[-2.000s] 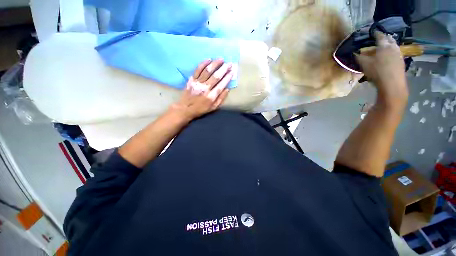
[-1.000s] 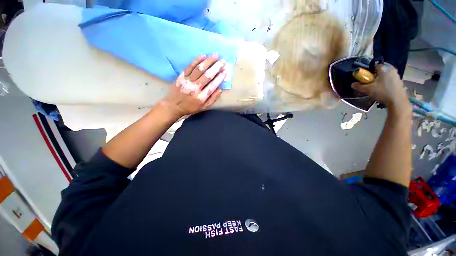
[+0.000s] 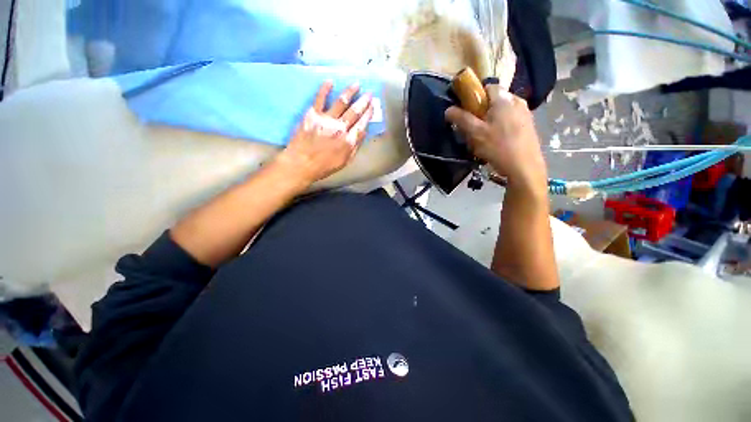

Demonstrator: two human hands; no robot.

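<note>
A light blue fabric panel lies on the padded white ironing surface. My left hand rests flat on its right end with the fingers spread. A small white patch shows beside its fingertips on the blue fabric. My right hand is closed around the tan handle of the steam iron. The iron is just right of the panel's end, tilted, with its dark body facing me. Whether its soleplate touches the padding cannot be told.
More blue fabric lies behind the panel. A brown scorched patch is behind the iron. Blue hoses run right from the iron. A red crate and a cardboard box are at the right. White scraps lie on the floor.
My right hand has brought the iron left, from the scorched patch's right side to beside the blue panel. My left hand has stayed on the panel. The camera view has shifted.
</note>
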